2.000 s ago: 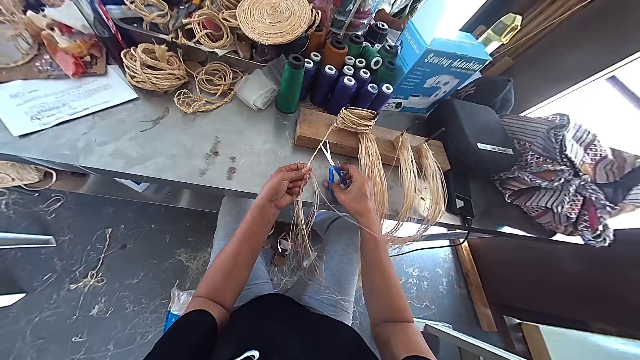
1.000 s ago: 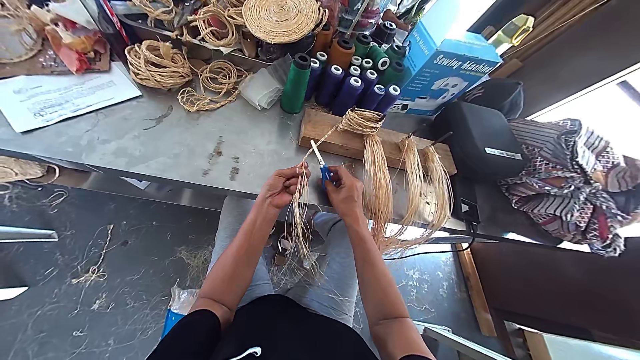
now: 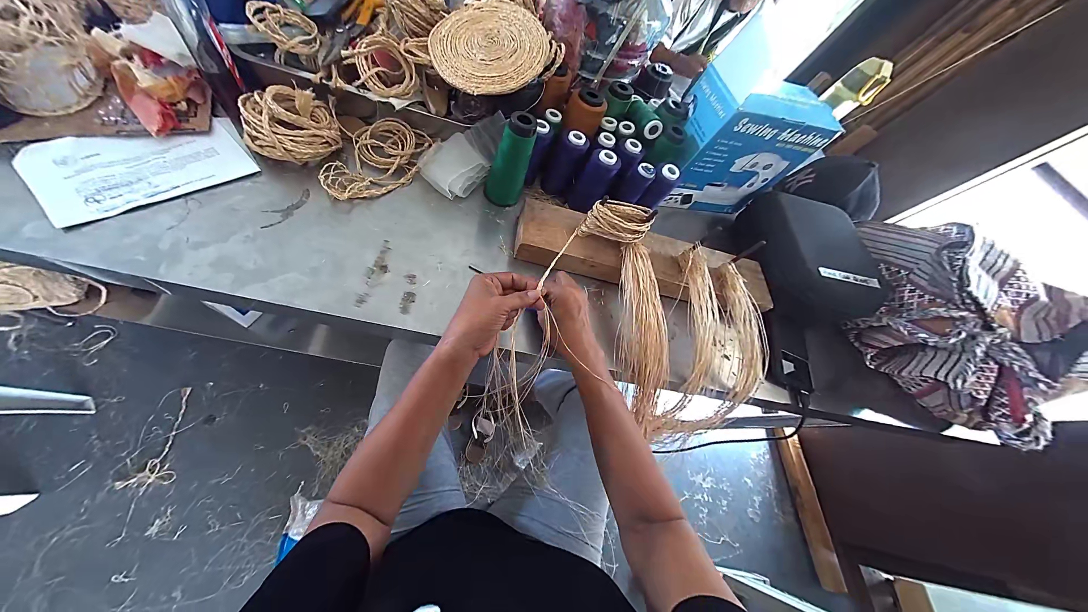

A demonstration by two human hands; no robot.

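A twisted natural-fibre cord (image 3: 563, 250) runs down from a coil of cord (image 3: 619, 221) wound at the top of a wooden block (image 3: 557, 238). My left hand (image 3: 489, 308) pinches the cord's lower end, with loose fibres (image 3: 510, 382) hanging below it. Close against it on the right, my right hand (image 3: 565, 310) has its fingers curled at the same fibres. A bit of blue shows between the hands, but the scissors are mostly hidden, so I cannot tell whether my right hand holds them. Three bundles of pale fibre, one of them a long bundle (image 3: 643, 331), hang from the block.
Green and purple thread cones (image 3: 592, 177) stand behind the block, beside a blue sewing machine box (image 3: 748, 153). A black case (image 3: 807, 255) and a patterned cloth (image 3: 960, 323) lie at the right. Coiled cords (image 3: 289, 127) and a printed sheet (image 3: 132, 174) are at the left.
The scissors, plainly seen in my right hand with blades upward in both earlier frames, are now mostly out of sight. My right hand has moved left, up against my left hand.
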